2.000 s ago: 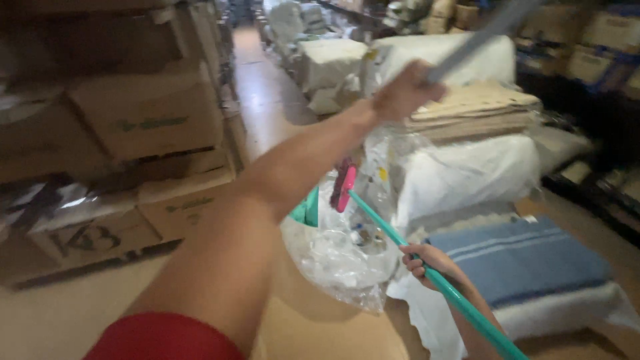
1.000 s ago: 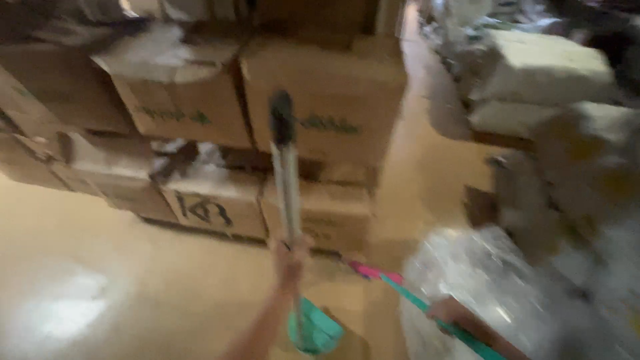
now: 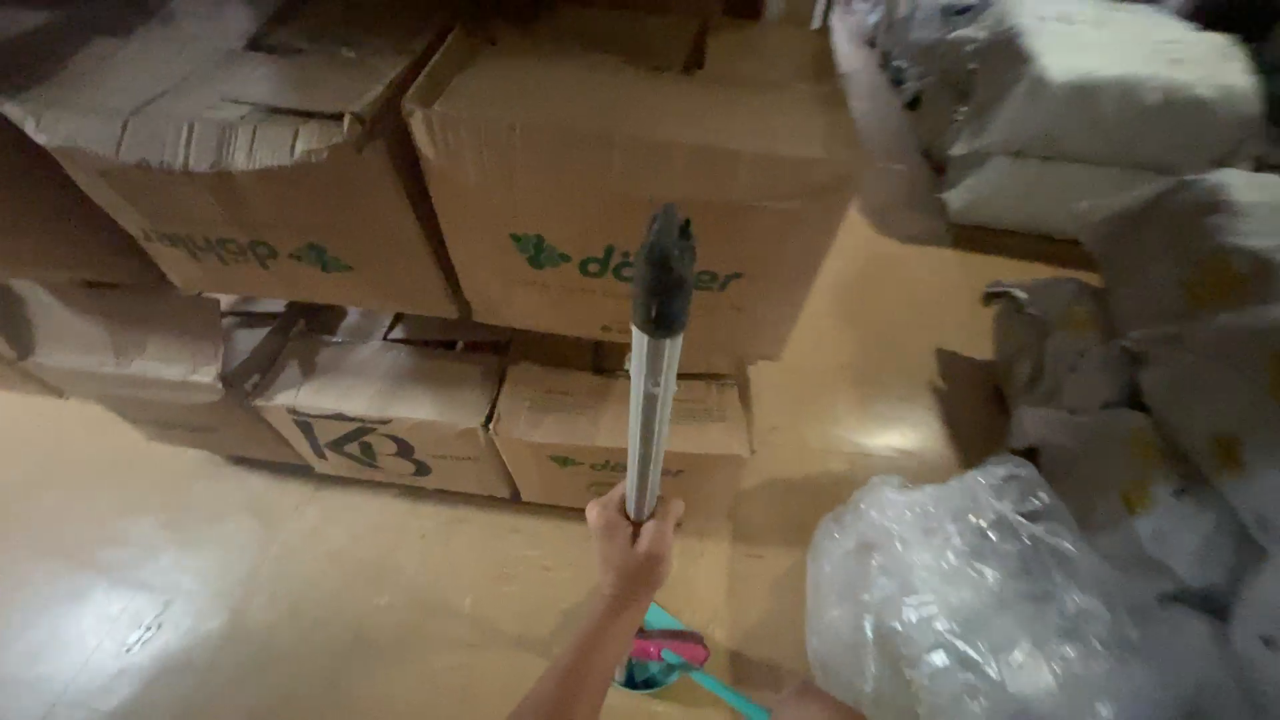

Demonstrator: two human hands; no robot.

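My left hand is closed around a grey metal pole with a black end cap, which points up and away from me. Below that hand, partly behind the forearm, a teal dustpan rests on the floor. The pink head of a broom is at the dustpan, and its teal handle runs to my right hand at the bottom edge. Only a blurred part of the right hand shows, around the end of the visible handle.
Stacked cardboard boxes stand ahead and to the left. A large clear plastic bag lies at the lower right. Behind it are grey-white sacks and wrapped white bundles. A strip of floor runs between boxes and sacks.
The view has swung left toward the boxes. The broom head, beside the plastic bag two seconds ago and right of the dustpan one second ago, is now at the dustpan.
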